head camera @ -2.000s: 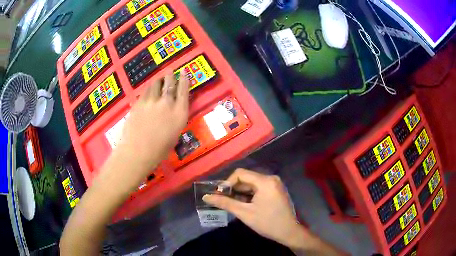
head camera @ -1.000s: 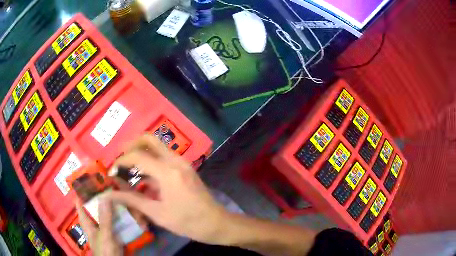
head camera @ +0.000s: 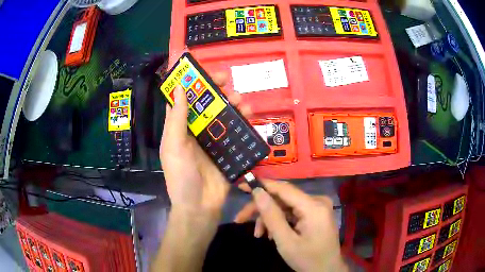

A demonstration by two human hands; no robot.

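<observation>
My left hand (head camera: 186,154) holds a black keypad phone (head camera: 215,119), screen side up, tilted above the lower left part of the red phone tray (head camera: 295,101). The phone has a yellow film with coloured icons. My right hand (head camera: 290,223) grips the data cable (head camera: 255,184), its silver plug at the phone's bottom edge; I cannot tell if it is fully in. Two phone backs (head camera: 353,134) lie in the tray's lowest pockets, the left one partly hidden by the held phone. White paper slips (head camera: 344,71) lie in the two pockets above. Face-up phones (head camera: 232,25) lie above those.
Another keypad phone (head camera: 120,125) lies left of the tray, with an orange phone or cover (head camera: 83,37) beyond it. A white mouse (head camera: 460,96) is at the right. Stacked trays stand lower at the left (head camera: 74,234) and right (head camera: 391,234). Thin cables run along the left bench edge.
The view has swung, bringing the left bench side back. The phone in my hands, orange back showing before, now shows its keypad and yellow film. My right hand has the cable plug at its bottom end.
</observation>
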